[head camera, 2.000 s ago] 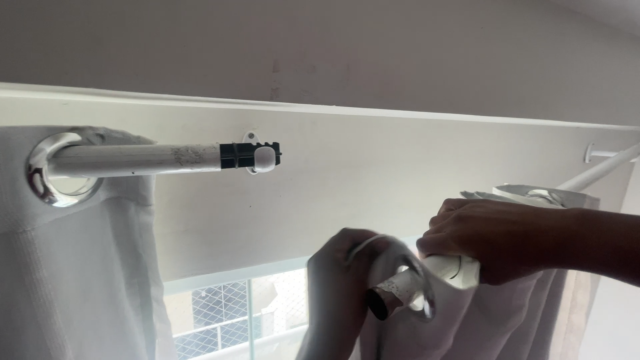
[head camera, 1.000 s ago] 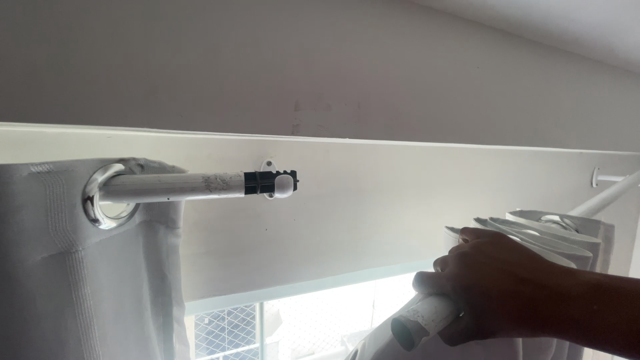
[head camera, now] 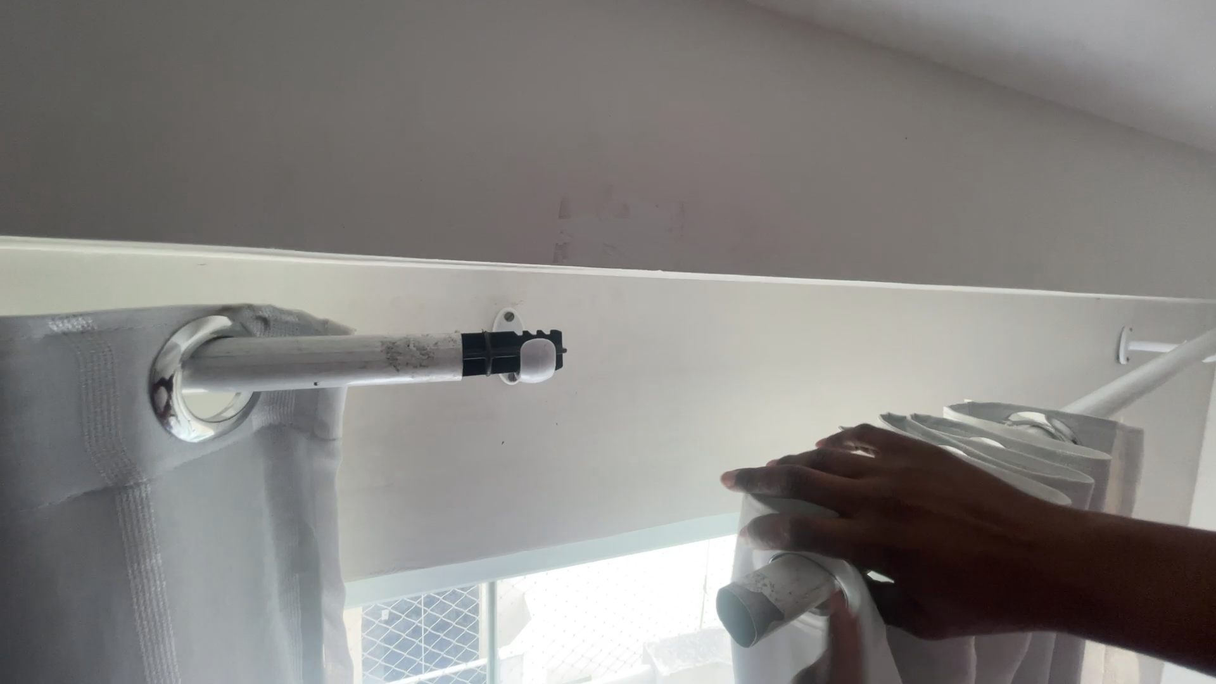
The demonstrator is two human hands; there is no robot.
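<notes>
My right hand [head camera: 902, 522] lies over the bunched top edge of a grey grommet curtain [head camera: 1007, 465], its fingers on the cloth beside the open end of a white curtain rod [head camera: 779, 594]. This rod end passes through a curtain ring and has a worn, hollow tip. Low in the view, a blurred part of my left hand [head camera: 841, 646] shows just under the rod end; most of it is hidden. At the left, another white rod section [head camera: 323, 363] runs through a chrome ring [head camera: 195, 380] of a second grey curtain [head camera: 228, 532]. A black connector [head camera: 492, 351] sticks out of its end.
A white wall bracket [head camera: 538, 361] supports the black connector. Another bracket [head camera: 1126, 345] stands on the wall at the far right, near the rod's far part. Below is a bright window [head camera: 589, 608] with netting, and above runs a beam edge [head camera: 665, 275].
My right hand has gone from gripping near the rod end to lying over the curtain top. Cloth now surrounds the rod near its tip. My left hand, out of view one second ago, shows again low down.
</notes>
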